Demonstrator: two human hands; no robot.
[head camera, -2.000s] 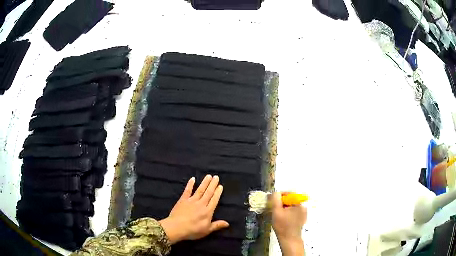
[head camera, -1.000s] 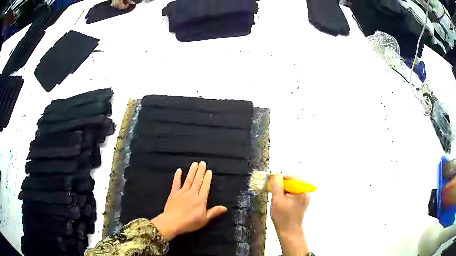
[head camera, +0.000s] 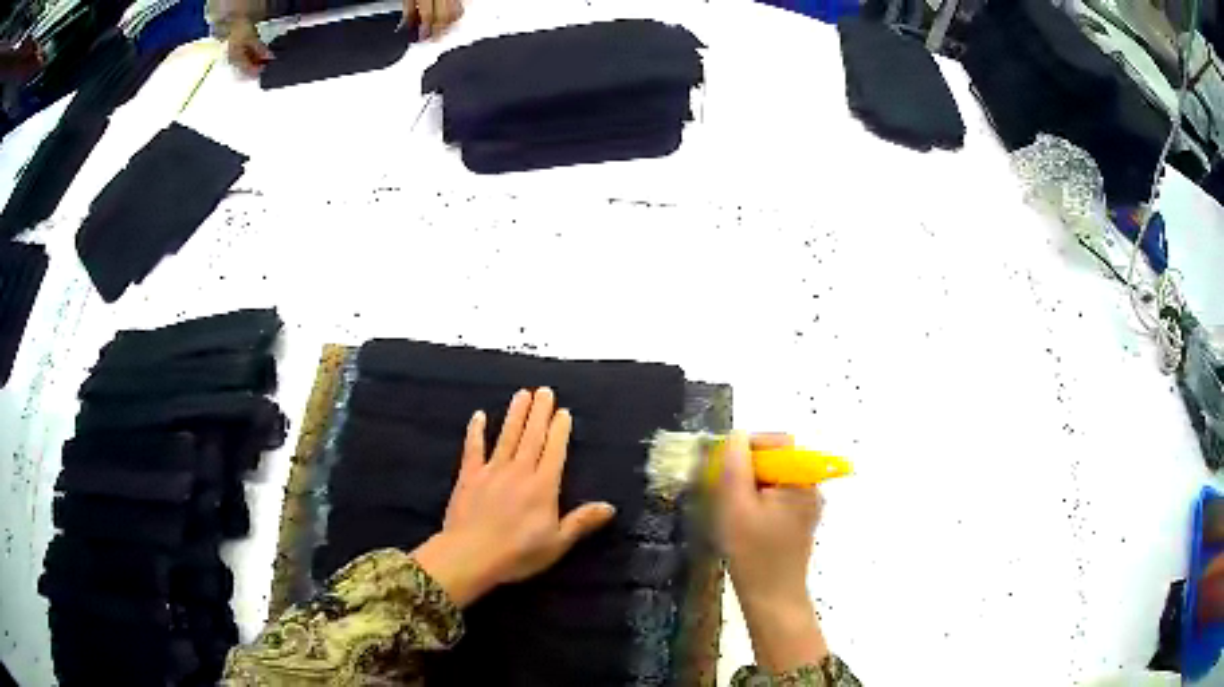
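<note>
A row of overlapping black pieces (head camera: 403, 443) lies on the tan gluing board (head camera: 306, 470), whose crusted long edges show on both sides. My left hand (head camera: 517, 503) rests flat on the row, palm down, fingers slightly apart, holding nothing. My right hand (head camera: 768, 537) grips the glue brush (head camera: 803, 466) by its yellow handle. The pale bristles lie at the right ends of the pieces. Whitish-grey smears show along those ends below the brush. The right hand is slightly blurred. The near end of the board is cut off by the frame.
Glued pieces (head camera: 128, 497) lie in a ragged spread left of the board. Black stacked pieces (head camera: 571, 101) lie across the white table (head camera: 886, 336), with others at the sides. Another person's hands (head camera: 432, 16) touch a black stack at the far left. A blue tray (head camera: 1199, 591) and plastic bag (head camera: 1064, 181) are at right.
The view has shifted, so the board appears lower and more of the far table shows. My left hand and the brush are now nearer the row's far end. The other person's hands have come into view.
</note>
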